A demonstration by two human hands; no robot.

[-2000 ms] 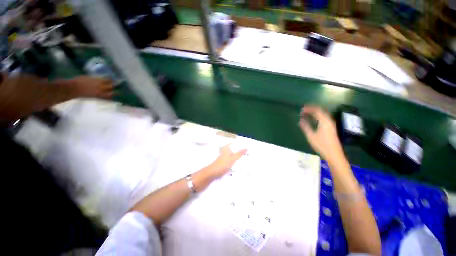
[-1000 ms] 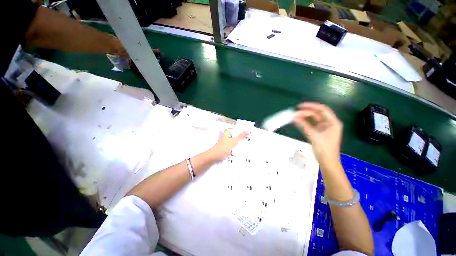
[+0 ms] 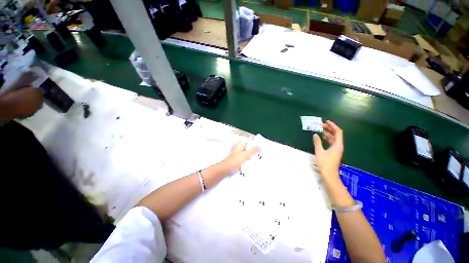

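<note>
My right hand (image 3: 330, 151) is raised over the near edge of the green conveyor and holds a small white printed label (image 3: 311, 124) at its fingertips. My left hand (image 3: 240, 156) lies on the upper part of the white label sheet (image 3: 288, 177), fingers spread on its surface; I cannot tell whether it grips anything. A black boxed product (image 3: 211, 91) without a visible label is on the belt, ahead and left. A black product with a white label (image 3: 415, 146) is on the belt at the right, beside others with white labels.
The green conveyor (image 3: 262, 102) crosses beyond the bench. A grey post (image 3: 154, 61) stands at the bench's far edge. A blue printed sheet (image 3: 380, 205) lies at right with a small black part (image 3: 402, 241). At left, another person's hand (image 3: 23, 102) holds a black box (image 3: 55, 94).
The label has come into clear view, upright at my right fingertips. Labelled products have shifted right, and the unlabelled black product has come out from behind the post. The other person's arm has drawn back.
</note>
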